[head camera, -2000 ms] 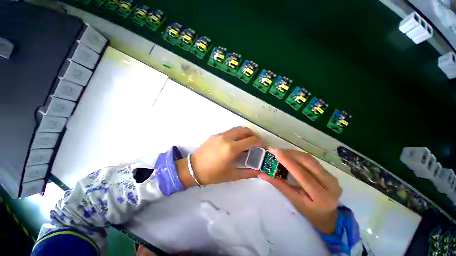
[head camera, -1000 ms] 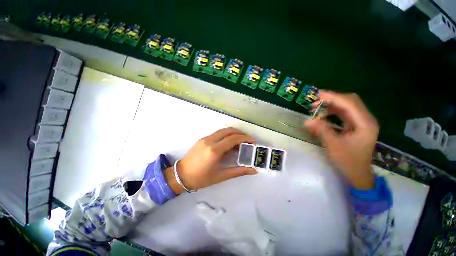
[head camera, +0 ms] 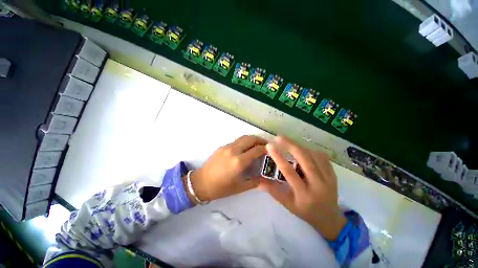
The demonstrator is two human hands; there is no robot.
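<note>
A short row of small white plastic housings (head camera: 269, 167) stands on the white bench between my hands. The one that shows best is dark inside with yellow bits; the others are largely covered by fingers. My left hand (head camera: 226, 170) holds the left end of the row. My right hand (head camera: 309, 183) is over the right part, slightly blurred, with its fingers across the top and its thumb at the near side. Whether a loose board is under the right fingers is hidden. Green circuit boards (head camera: 344, 120) with yellow and blue parts lie in a long row along the near belt edge.
A large black tray (head camera: 31, 104) edged with white housings (head camera: 62, 124) is at the left. White housing groups (head camera: 445, 161) stand on the dark green belt at the right. A crumpled pale heap (head camera: 236, 238) lies near my body. More green boards (head camera: 464, 243) are at the lower right.
My right hand has come back from the end of the board row, where it held a thin piece, to the housings. My left hand has stayed at them. The camera view has shifted.
</note>
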